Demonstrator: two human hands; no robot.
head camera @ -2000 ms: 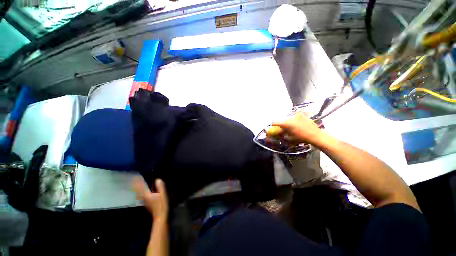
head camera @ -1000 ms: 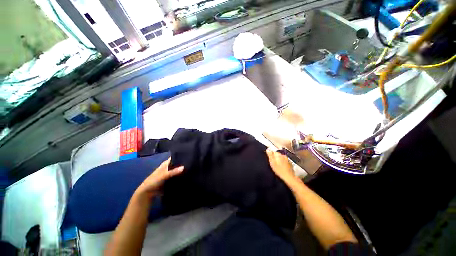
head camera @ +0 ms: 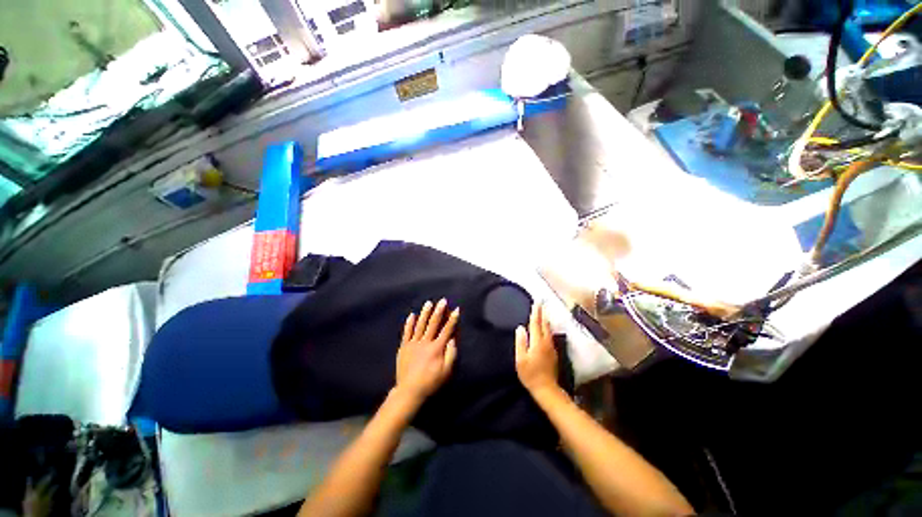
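Observation:
A black garment (head camera: 354, 333) lies spread over the right part of the navy padded board (head camera: 207, 369). A small round greyish patch (head camera: 508, 306) shows on it near its right end. My left hand (head camera: 428, 348) lies flat on the middle of the garment, fingers spread, gripping nothing. My right hand (head camera: 537, 348) rests flat at the garment's right part, just below the round patch, fingers slightly apart. The steam iron (head camera: 687, 325) stands at the right on the table's edge, apart from both hands.
The white table (head camera: 455, 197) lies under and behind the board. A blue box with a red end (head camera: 273, 217) and a long blue-white box (head camera: 415, 131) lie behind. A white round object (head camera: 536, 67) stands at the back. Yellow and brown hoses (head camera: 837, 202) hang at right.
Two seconds ago my right hand held the iron; it now rests at the right. Since one second ago, the garment has been spread flatter and my left hand has moved right onto it.

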